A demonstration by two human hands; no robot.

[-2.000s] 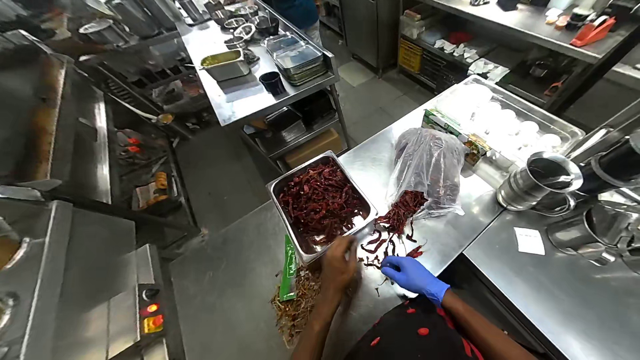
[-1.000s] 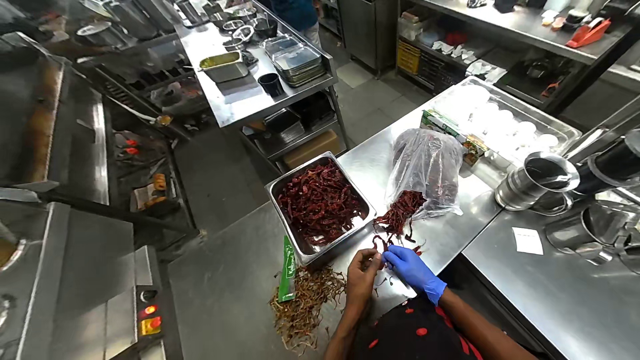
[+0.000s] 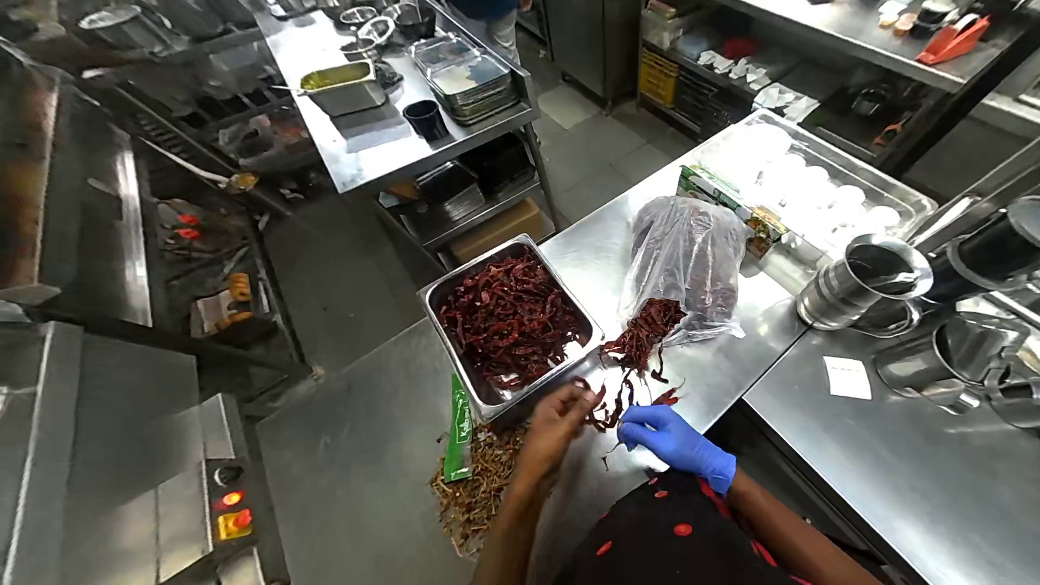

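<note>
My bare left hand [image 3: 561, 418] holds a dark red dried chili [image 3: 582, 385] between thumb and fingers, close to the near corner of a steel pan [image 3: 600, 335] full of dried red chilies [image 3: 510, 313]. My right hand [image 3: 668, 437], in a blue glove, pinches a thin stem [image 3: 613, 452] over the steel counter. Loose chilies [image 3: 627, 390] lie between and beyond my hands, trailing from a heap [image 3: 647, 327] at the mouth of a clear plastic bag [image 3: 686, 256]. Dry stems [image 3: 471, 496] are piled left of my left forearm, partly under a green packet [image 3: 458, 431].
A clear tray of white round items [image 3: 881, 183] and a green box [image 3: 715, 188] stand behind the bag. Steel jugs [image 3: 861, 276] are at the right, near a white paper slip [image 3: 847, 378]. Another steel table [image 3: 341, 158] with containers stands across the aisle.
My hands were together over the loose chilies one second ago; they are now apart, the left one nearer the pan with a chili in its fingers.
</note>
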